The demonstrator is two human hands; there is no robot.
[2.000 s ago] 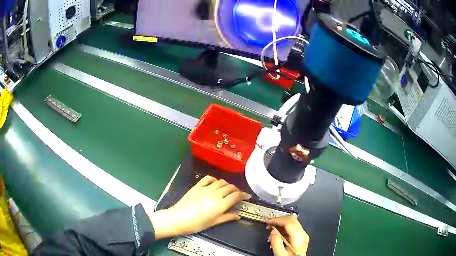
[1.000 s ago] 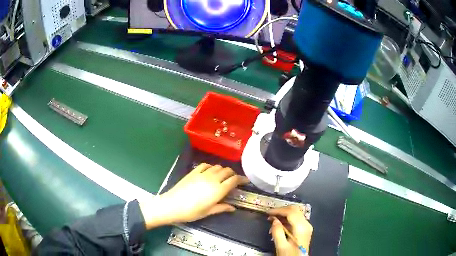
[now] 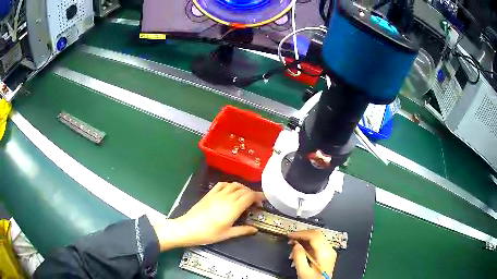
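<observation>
A metal carrier strip (image 3: pixel 297 228) with a row of small round parts lies on the black mat (image 3: pixel 357 218) under the microscope (image 3: pixel 321 147). My left hand (image 3: pixel 220 213) holds the strip's left end, fingers behind it and thumb in front. My right hand (image 3: pixel 313 253) is at the strip's front edge, holding a thin hand pick (image 3: pixel 315 262) with a blue section. The pick's tip is hidden or too small to tell. A second carrier strip (image 3: pixel 218 268) lies at the mat's front left edge.
A red bin (image 3: pixel 240 163) with several tiny parts stands behind my left hand. A monitor (image 3: pixel 180 22) stands at the back. Another strip (image 3: pixel 82 127) lies on the green bench at left. A blue tray (image 3: pixel 377 128) sits behind the microscope.
The carrier strip has shifted to the right under the microscope, with both hands still at it. The round image on the monitor has moved. The strip on the bench at left has moved right.
</observation>
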